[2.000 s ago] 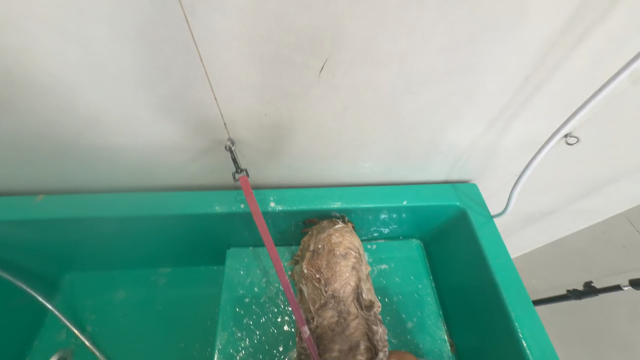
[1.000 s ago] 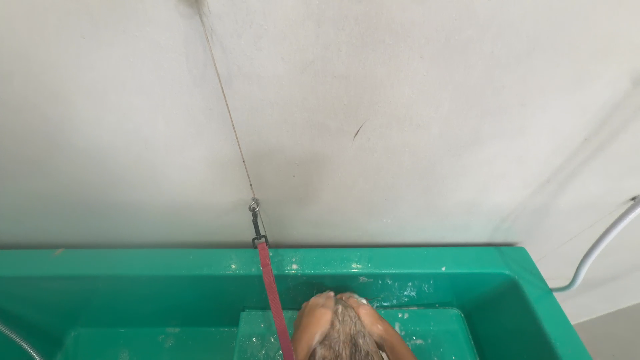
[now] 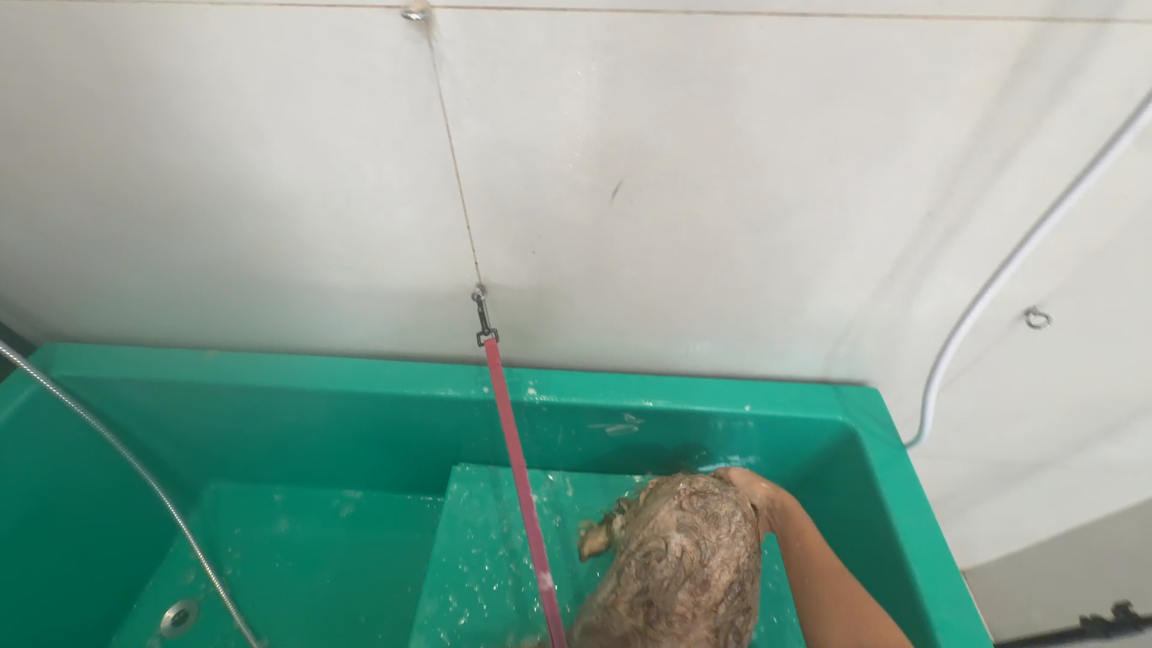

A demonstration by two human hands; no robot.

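Note:
A wet, curly-coated animal, likely a dog [image 3: 684, 558], stands on a raised green platform [image 3: 477, 531] inside a green tub [image 3: 270, 378]. Its fur is brownish and matted, and a paw or leg shows at its left side. My right hand [image 3: 751, 493] touches the far right end of the animal's body; its fingers are partly hidden behind the fur. My left hand is not in view. A pink leash strap [image 3: 517, 450] runs from a metal snap hook [image 3: 484, 315] at the wall down past the animal's left side.
A metal shower hose [image 3: 135, 459] crosses the tub's left side near a drain [image 3: 179, 617]. Beyond the tub rises a pale wall with a metal eye [image 3: 1038, 318] and a white hose [image 3: 999, 279] on the right. A black bar [image 3: 1080, 630] shows at the lower right.
Both hands were on the animal a second ago; now only my right hand shows, at its far right end. The animal's body now leans toward the right. The view has shifted.

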